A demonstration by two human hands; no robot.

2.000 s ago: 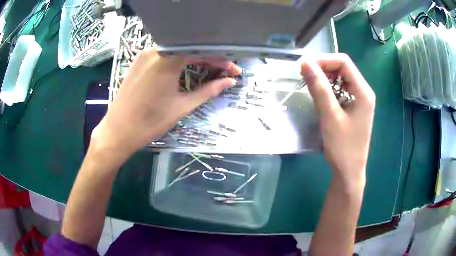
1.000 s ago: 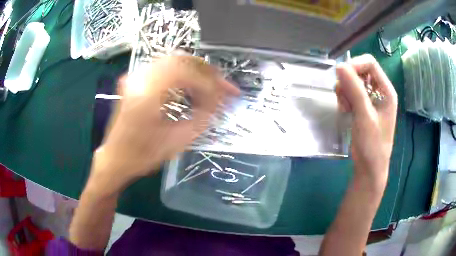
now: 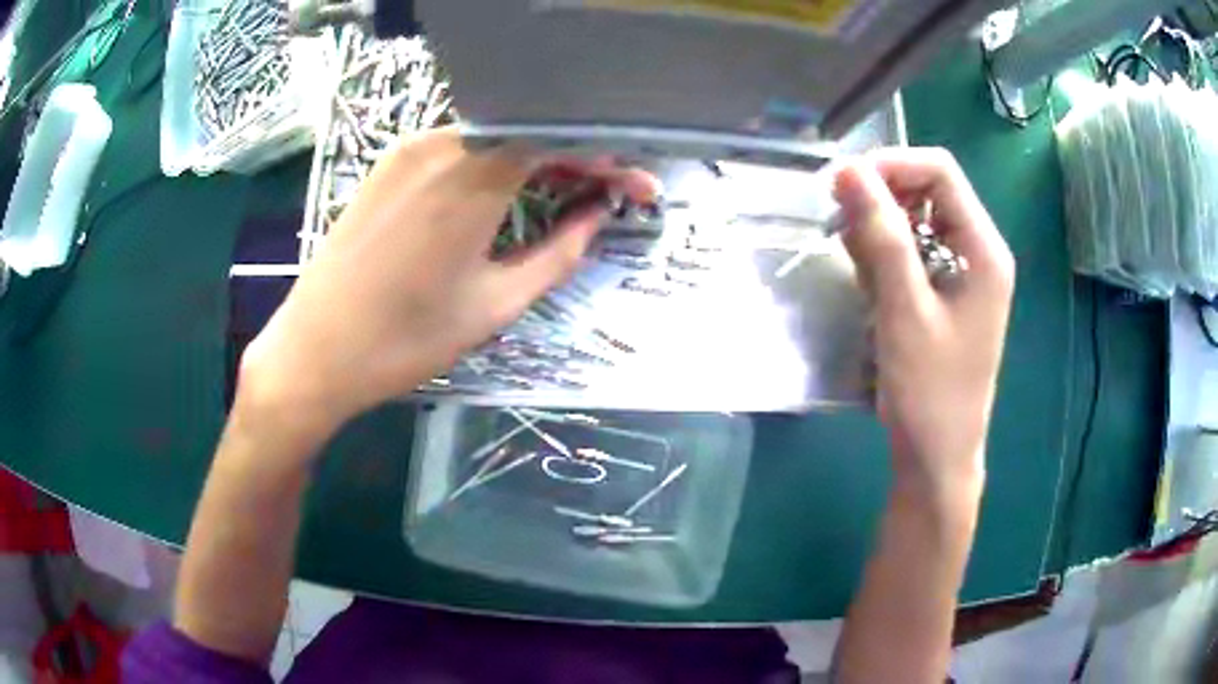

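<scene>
Silvery metal pins (image 3: 534,358) lie loose on the shiny metal tray (image 3: 761,348), and more are heaped at its left. My left hand (image 3: 428,267) is over the tray with several pins in its curled palm; its thumb and fingertips meet at the small dark fixture (image 3: 631,230) below the machine head and partly cover it. My right hand (image 3: 922,254) is at the tray's right side, closed on a bunch of pins with their thick ends showing. A thin pin (image 3: 805,251) shows just left of its fingertips; I cannot tell whether it is held.
The grey machine head (image 3: 641,67) hangs over the tray's back. A clear front bin (image 3: 708,535) holds several pins and a loop. A parts bin (image 3: 180,100) full of pins and a whitish narrow box (image 3: 56,181) stand left. Ridged clear plastic pieces (image 3: 1135,187) stand right.
My left hand was blurred over the tray's left a second ago and is now at the fixture. The single dark pin on the tray's middle no longer shows. The whole view has shifted slightly.
</scene>
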